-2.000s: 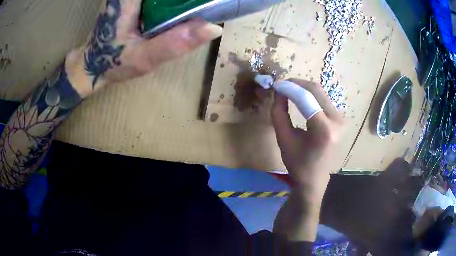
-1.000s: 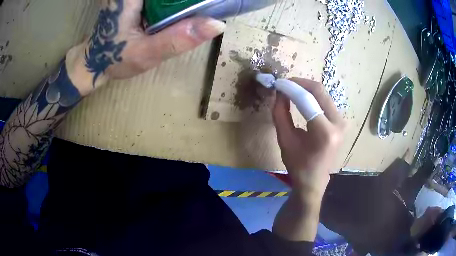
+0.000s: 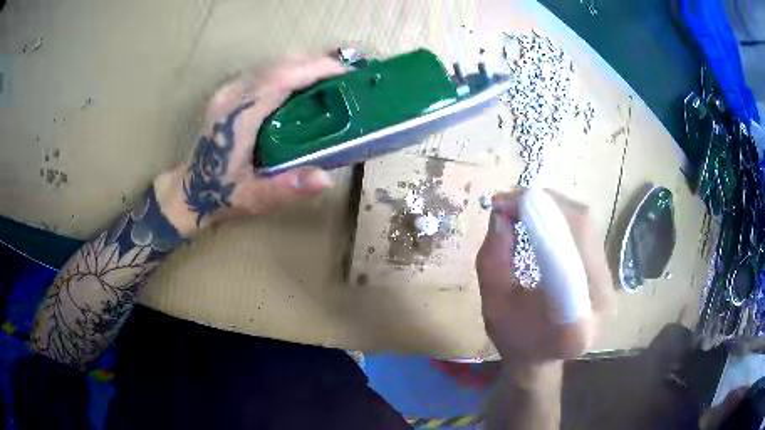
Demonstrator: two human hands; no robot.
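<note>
My left hand (image 3: 243, 143) holds a glossy green housing (image 3: 382, 99) with a silver rim, above and left of the cardboard pad. My right hand (image 3: 541, 269), blurred, has a white wrap on one finger. A tiny silver fastener (image 3: 486, 201) shows at its pinched fingertips, right of the pad. The cardboard pad (image 3: 382, 260) bears a dark brown stain (image 3: 409, 239) with small bits and a small whitish piece (image 3: 426, 223) in it.
A long loose pile of small fasteners (image 3: 541, 92) lies behind my right hand. A waiting green housing (image 3: 647, 239) lies at the right. More housings (image 3: 721, 193) are massed at the right edge. Part of another person shows at the lower right.
My right hand has left the whitish piece and moved right with a fastener. The left hand and housing have come further into view. The whole view has shifted.
</note>
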